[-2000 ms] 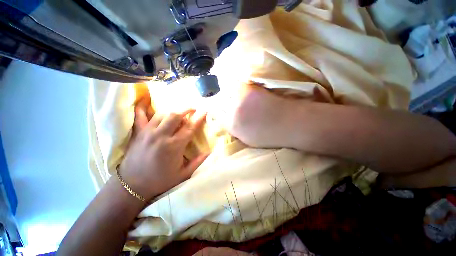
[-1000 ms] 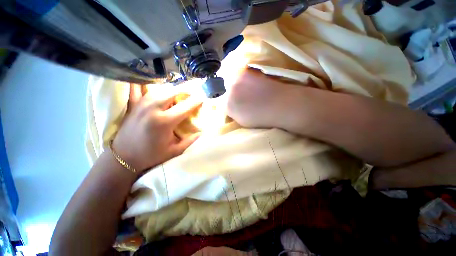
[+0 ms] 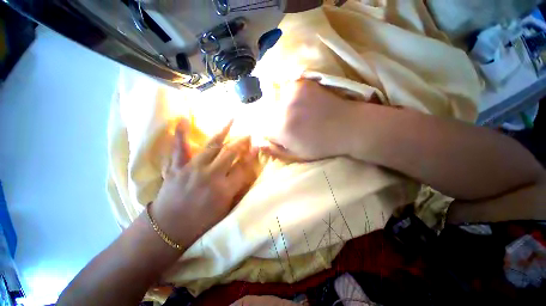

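Observation:
The pale yellow fabric point(image 3: 311, 197) lies in folds under the sewing machine head point(image 3: 173, 30) and spills toward my lap. My left hand point(image 3: 206, 179), with a gold bracelet at the wrist, rests on the cloth with its fingers spread, just below the glare. My right hand point(image 3: 314, 122) is bent over the cloth right of the glare; its fingertips are washed out or hidden, and I cannot tell whether they pinch the cloth. The grey knob point(image 3: 248, 89) sits just above the hands. The needle and presser foot are lost in the glare.
The white table surface point(image 3: 60, 161) shows at the left, with a blue strip at its edge. Crumpled white material point(image 3: 497, 51) lies at the upper right. Dark and red clothing point(image 3: 365, 263) is at the bottom. Thin dark lines cross the front cloth.
My left hand moved up and left, then back down and right, with its fingers now lower below the knob. The front cloth shifted with it. My right hand stays in nearly the same place.

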